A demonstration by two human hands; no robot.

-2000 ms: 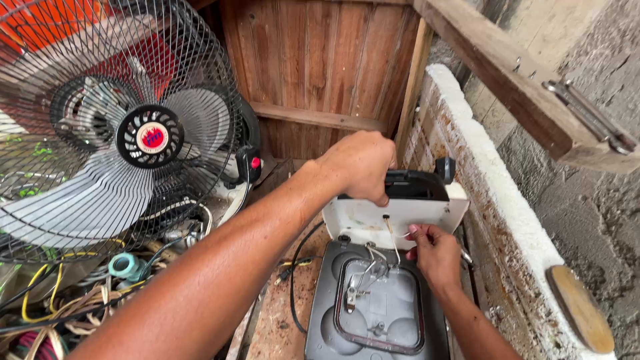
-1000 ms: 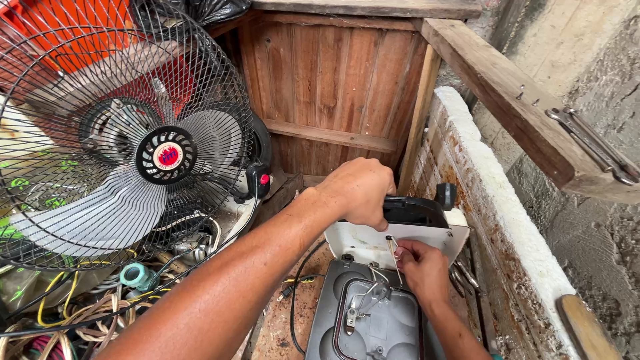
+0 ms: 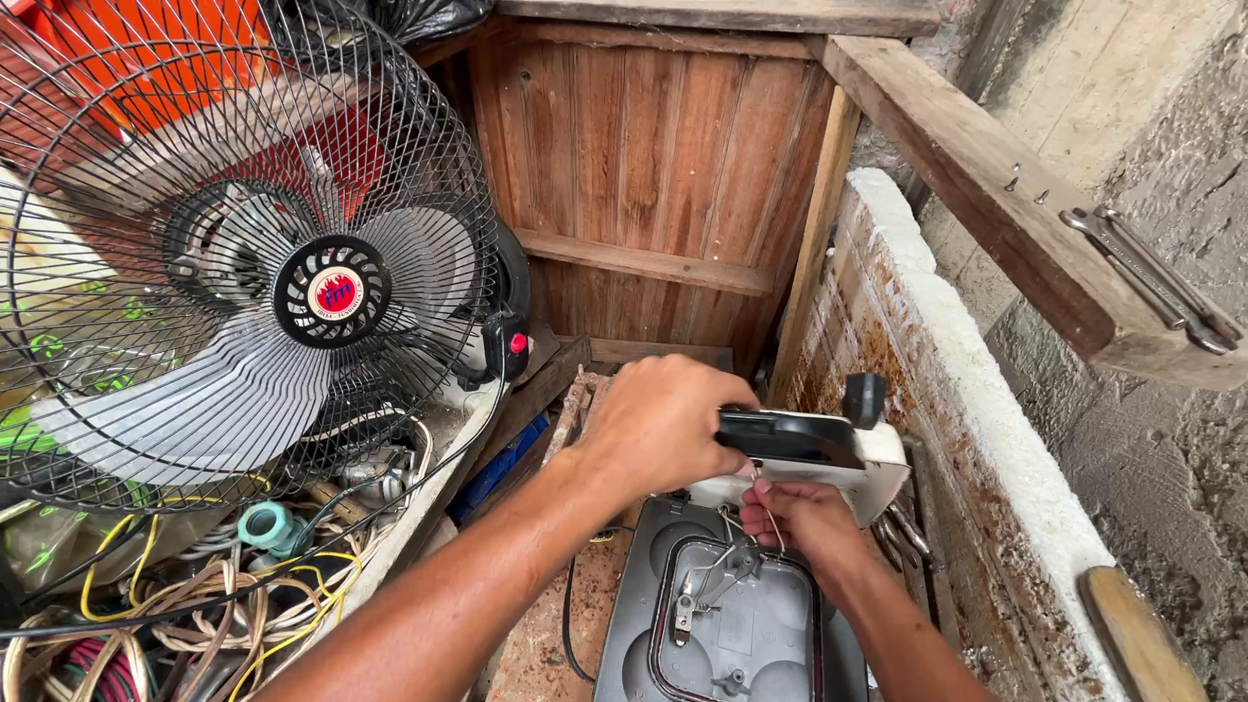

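Observation:
My left hand (image 3: 668,424) grips the black handle (image 3: 790,439) of a white appliance housing (image 3: 868,487), which is tilted up on its hinged side. Just below, my right hand (image 3: 795,517) pinches a thin white wire (image 3: 777,531) between thumb and fingers, close to the housing's inner face. The grey metal base (image 3: 643,595) lies beneath, with a dark gasket around a recessed square (image 3: 746,624). A small metal bracket with a spring (image 3: 685,616) and thin wires sit in that recess. Fingers partly hide where the wire enters the housing.
A caged fan (image 3: 331,292) stands at the left, above tangled cables (image 3: 195,624) and a teal plastic fitting (image 3: 271,526). Two wrenches (image 3: 1146,273) and several screws lie on a wooden beam (image 3: 985,185). A rusty, white-edged panel (image 3: 975,380) borders the right side; pliers-like tools (image 3: 905,536) stand beside it.
My left hand stays on the handle. My right hand remains at the wires, its fingers slightly shifted. The view has moved a little.

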